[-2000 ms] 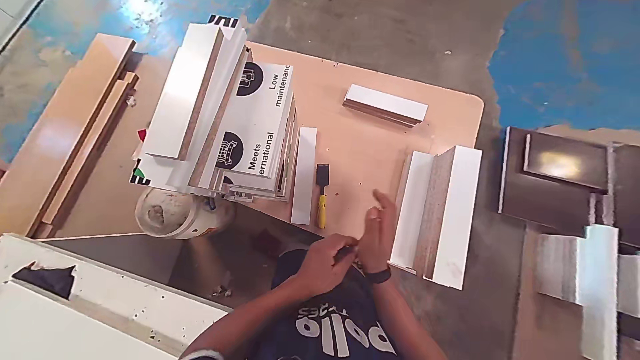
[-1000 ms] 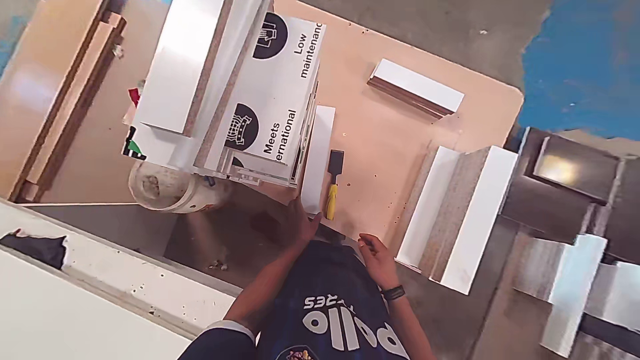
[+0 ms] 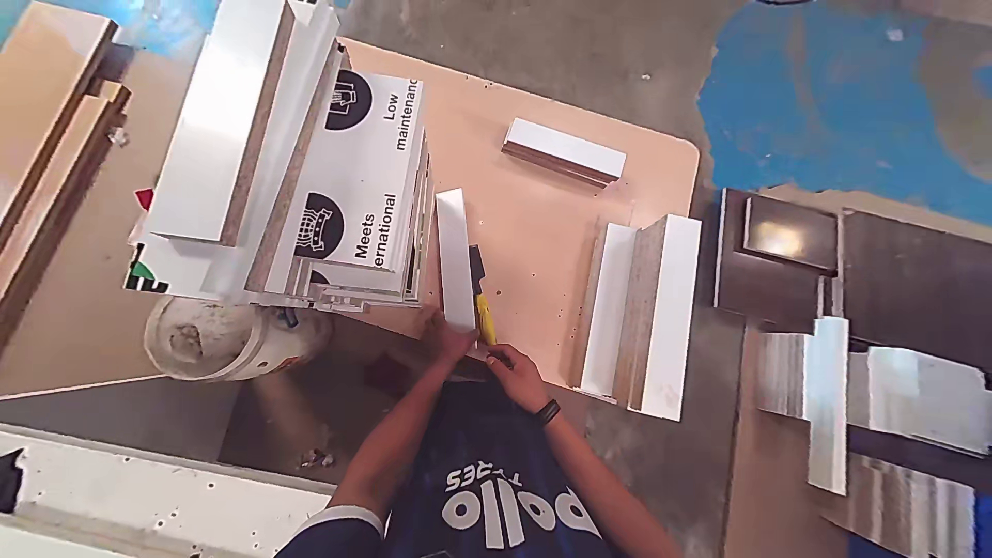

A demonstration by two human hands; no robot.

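My left hand (image 3: 456,341) grips the near end of a narrow white-faced board strip (image 3: 456,260). The strip partly overlaps a hand tool with a yellow handle (image 3: 485,319) and a dark flat head. At the table's near edge, just right of the handle, is my right hand (image 3: 518,377), its fingers curled; whether they hold something small and dark I cannot tell. Left of the strip stands a tall stack of printed white panels (image 3: 364,170), with long white board pieces (image 3: 225,116) on top.
Toward the back of the pinkish table (image 3: 535,232) lies a short stack of white-topped strips (image 3: 566,147). Longer boards (image 3: 666,318) line its right side. A stained bucket (image 3: 232,341) sits below the panel stack. Dark and pale board pieces (image 3: 829,403) lie farther right.
My hands were together two seconds ago, then apart, with the left by the strip. Now the left grips the strip's near end, the strip has shifted against the tool, and the right is closer to it.
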